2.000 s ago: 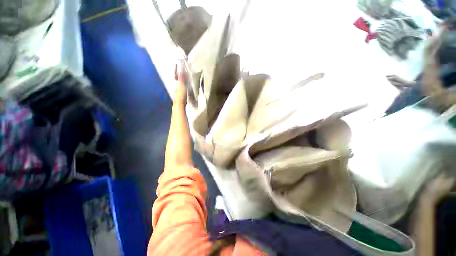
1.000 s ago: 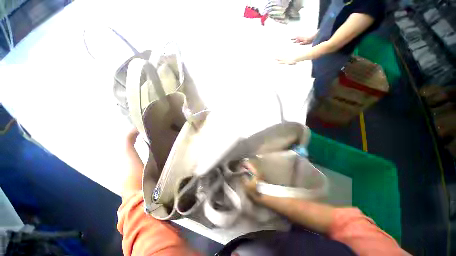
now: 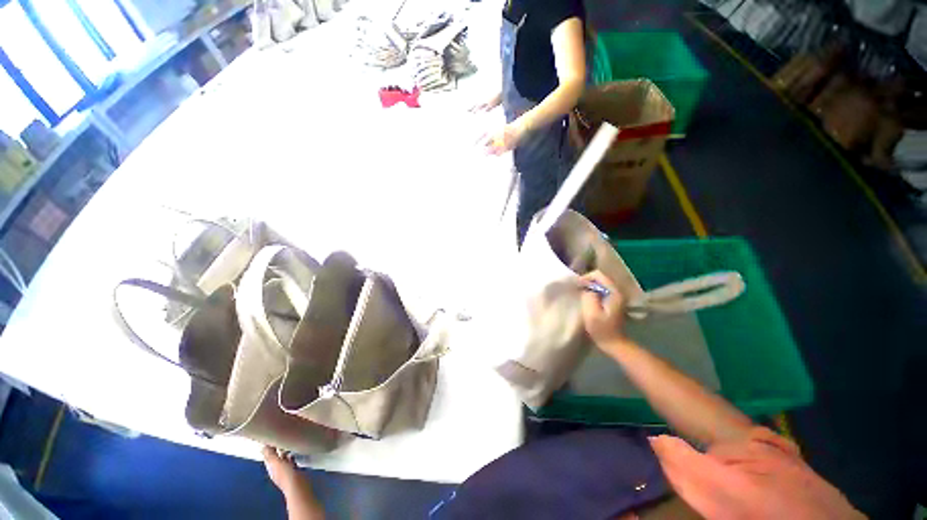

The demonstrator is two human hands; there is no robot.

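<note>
My right hand (image 3: 606, 310) is closed on the top edge of a beige handbag (image 3: 554, 330), with a small bluish thing at the fingers. That bag is tilted at the table's right edge, partly over the green crate, its handles sticking out. My left hand (image 3: 282, 469) is at the table's front edge, by the bottom of the standing open handbags; its fingers are partly hidden, so its grip is unclear. A front handbag (image 3: 396, 355) and another handbag (image 3: 219, 350) stand open on the table, with more bag parts behind.
The white table (image 3: 305, 173) curves ahead. A green crate (image 3: 767, 335) with a pale sheet stands right. Beyond are a carton (image 3: 635, 152), another green crate (image 3: 671, 76) and a person (image 3: 544, 81) at the table. Beige pieces (image 3: 442, 51) and a red item (image 3: 399, 96) lie far back.
The view has shifted. My right hand has carried one bag rightward, away from the others, to the crate side. The other bags stand at the left, with my left hand low beside them.
</note>
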